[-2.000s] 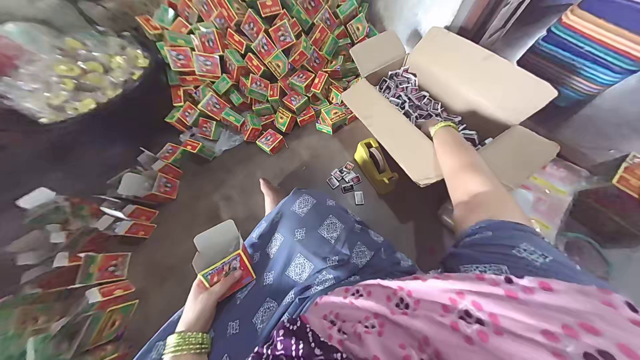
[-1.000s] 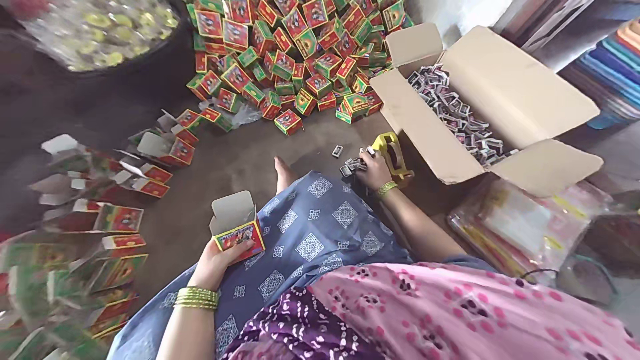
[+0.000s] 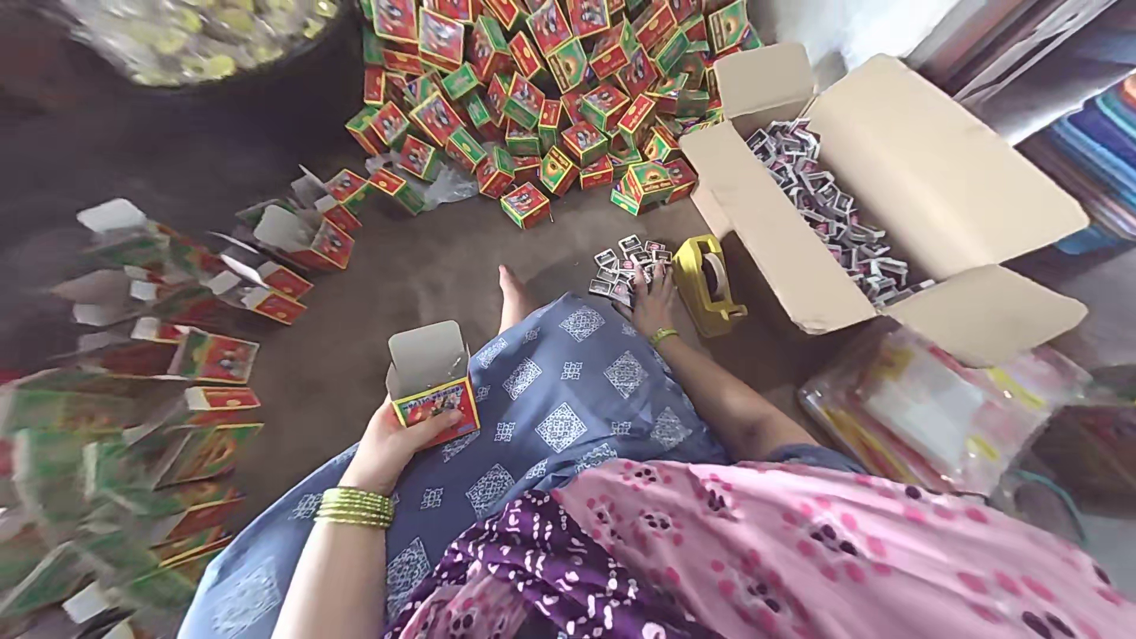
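Note:
My left hand [image 3: 413, 437] grips a small red and green printed carton [image 3: 439, 410] above my lap, its grey flap standing up. My right hand [image 3: 654, 297] rests with spread fingers on a small pile of dark, white-edged little boxes [image 3: 609, 261] on the floor; whether its fingers hold any cannot be told. Just right of that hand stands a yellow tape dispenser [image 3: 707, 286] with a roll in it. Farther right, an open cardboard box [image 3: 777, 240] holds many more of the same little boxes [image 3: 825, 200].
A heap of closed red and green cartons [image 3: 550, 98] lies ahead. Open-flapped cartons [image 3: 222, 355] spread along the left. A dark tub [image 3: 257, 98] with wrapped items stands at the upper left. Plastic packets [image 3: 932, 408] lie at the right, beyond my knee.
My right hand has come out of the cardboard box to the little pile on the floor, which looks larger than two seconds ago. My left hand still holds the carton.

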